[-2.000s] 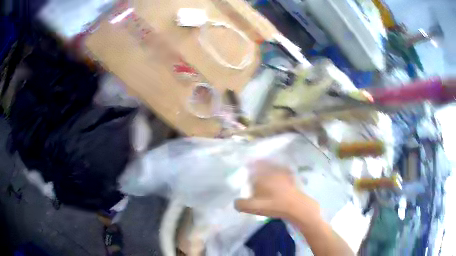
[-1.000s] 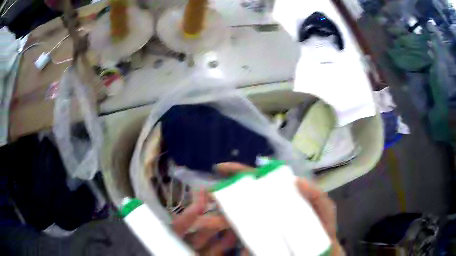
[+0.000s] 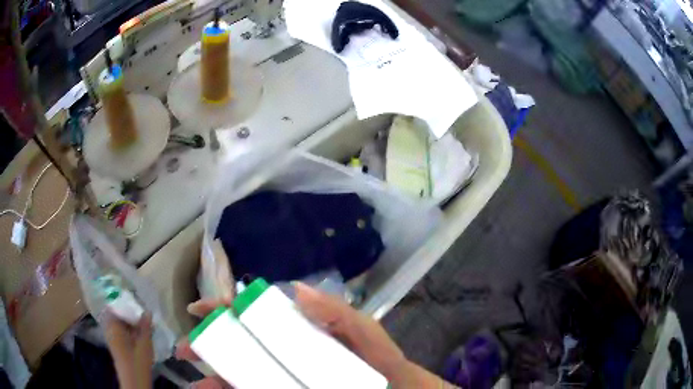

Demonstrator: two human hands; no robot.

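My right hand [image 3: 353, 323] holds two white thread cones [image 3: 285, 338] with green ends side by side at the bottom centre, its fingers showing on both sides. My left hand [image 3: 131, 346] is at the lower left, inside or behind a hanging clear plastic bag [image 3: 99, 254]. It holds a small white and green item [image 3: 121, 298], which looks like the end of another cone. Behind the cones, a second clear bag [image 3: 395, 209] lies open in the trough, with dark navy cloth [image 3: 296, 228] in it.
Two orange-brown thread cones [image 3: 216, 64] stand on round plates on the machine table [image 3: 289, 91]. The cream trough [image 3: 490, 152] holds pale pieces; white cloth with a black piece [image 3: 410, 76] hangs over its edge. A purple item [image 3: 475, 361] is on the floor.
The view has shifted and sharpened. The separate white and green cone is now at the left, by the hanging bag, with my left hand. The two cones in my right hand appear lower and further left.
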